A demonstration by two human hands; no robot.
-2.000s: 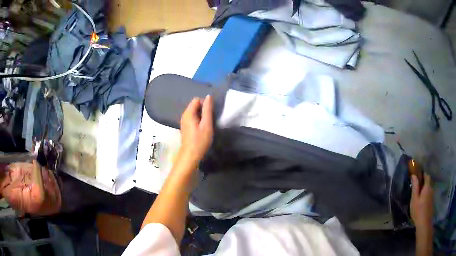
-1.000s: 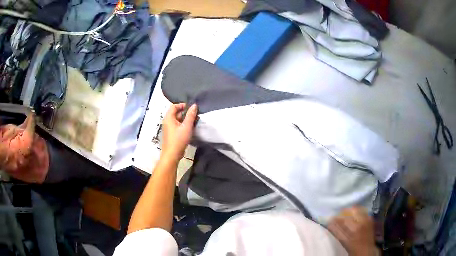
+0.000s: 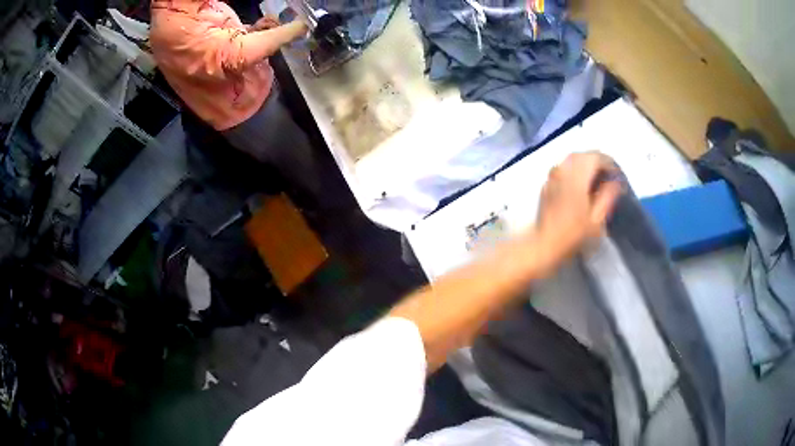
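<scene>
My left hand (image 3: 575, 200) is blurred, at the right of centre, closed on the upper end of a dark grey garment piece (image 3: 658, 287) with white and pale grey layers. The piece hangs down from the hand in long folds towards the lower right. More dark cloth of it lies below my forearm at the table's front edge. The padded board is hidden under the cloth. My right hand and the iron are not in view.
A blue block (image 3: 697, 219) lies behind the garment. Folded grey and white pieces (image 3: 767, 261) are at the right. A neighbouring table (image 3: 375, 113) holds blue-grey cloth; a person in an orange-pink top stands there. A brown panel (image 3: 286, 244) is at floor side.
The view has swung left. My left hand now holds the garment piece bunched, where it was spread over the padded board. My right hand, the iron and the shears have left the picture.
</scene>
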